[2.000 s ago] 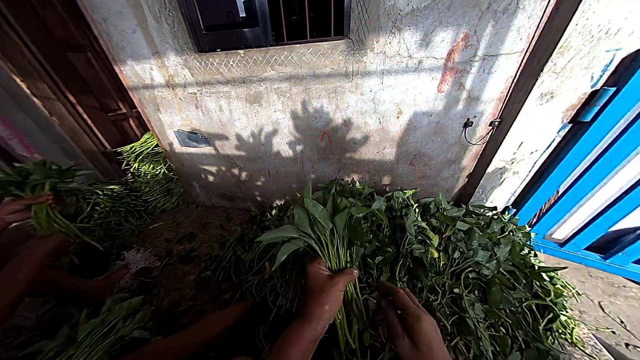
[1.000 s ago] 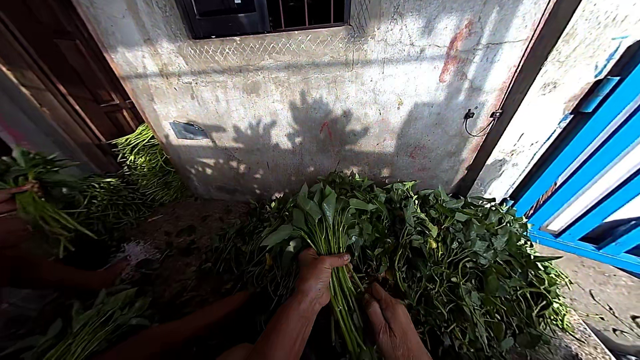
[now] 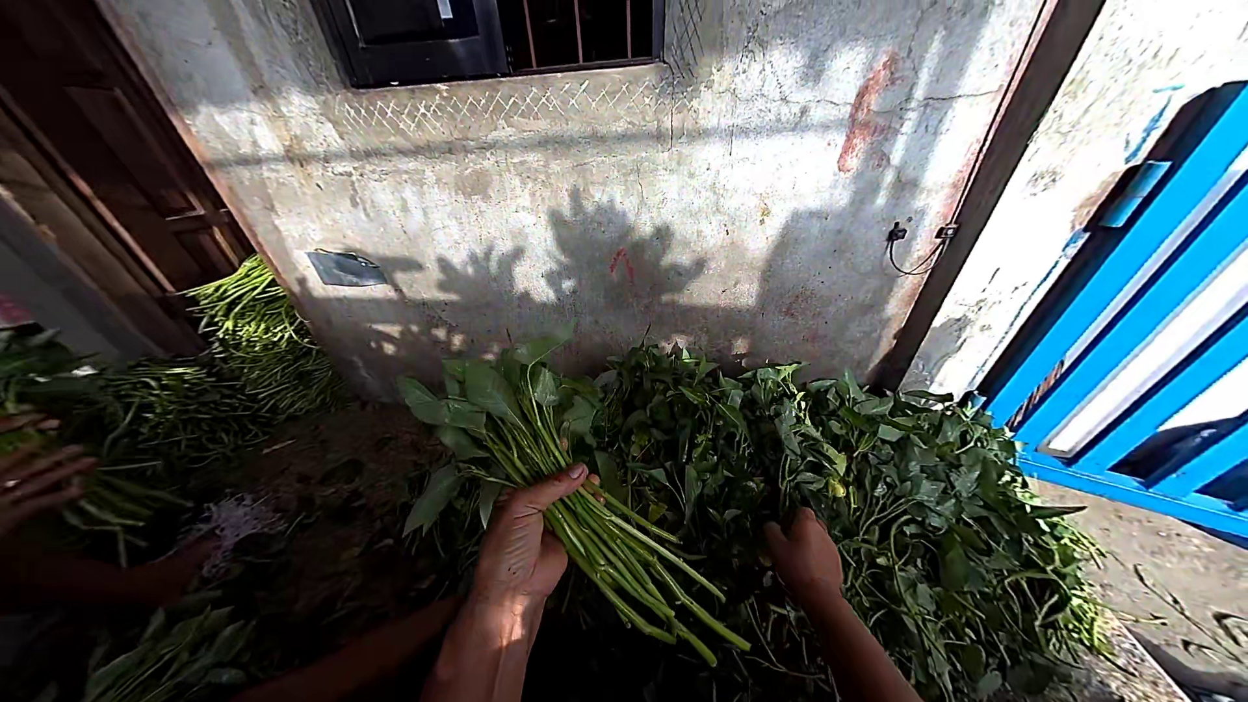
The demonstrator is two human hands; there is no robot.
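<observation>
My left hand (image 3: 526,536) is closed around a bunch of long-stemmed leafy greens (image 3: 624,561), its leaves up to the left and its cut stems slanting down to the right. To the right, my right hand (image 3: 805,558) reaches into a large heap of the same leafy greens (image 3: 907,487) at the foot of the wall. Its fingertips are among dark leaves, so whether they grip a stem is hidden.
A stained plaster wall (image 3: 507,214) rises behind the heap, with a blue metal gate (image 3: 1121,390) at the right. More green stems (image 3: 253,331) lie by a wooden door (image 3: 146,156). At the left edge, another person's hand (image 3: 44,483) is beside greens and pale stringy material (image 3: 234,522).
The bunch in my left hand has tilted from nearly upright to a slant, leaves toward the left. My right hand has moved away from the bunch's stems, rightward into the heap.
</observation>
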